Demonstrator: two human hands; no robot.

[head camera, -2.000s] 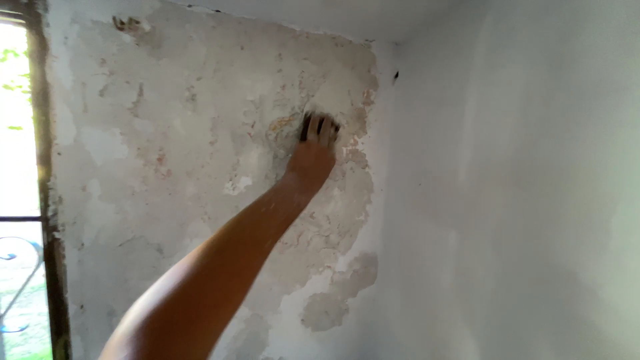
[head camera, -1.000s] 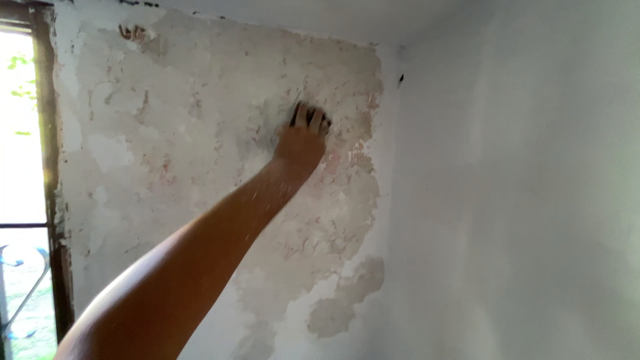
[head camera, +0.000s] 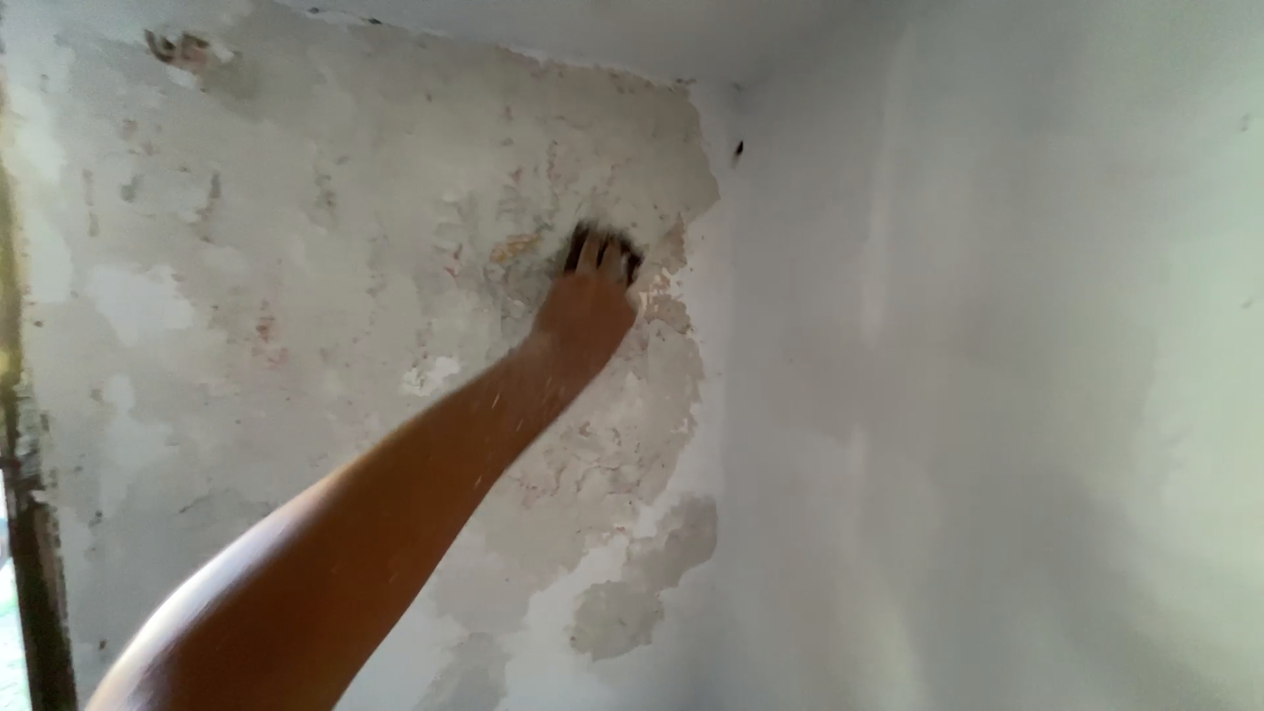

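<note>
My left hand (head camera: pixel 591 291) reaches up from the lower left, its back towards me and its fingers spread over a small dark pad or brush (head camera: pixel 576 247). That object is pressed against the patchy plaster wall (head camera: pixel 395 237); blur hides its exact kind. Around the hand the wall surface is rough and flaked, with beige, grey and reddish marks. Pale specks show near my forearm. My right hand is not in view.
A smooth pale wall (head camera: pixel 968 375) meets the patchy one at a corner on the right. The ceiling (head camera: pixel 612 30) runs overhead. A dark, worn window frame (head camera: pixel 39 592) stands at the left edge. A small dark hole or mark (head camera: pixel 739 150) is near the corner.
My left hand has moved over the same rough patch of wall, with the dark object still under its fingers. The view has shifted right, so less of the window shows.
</note>
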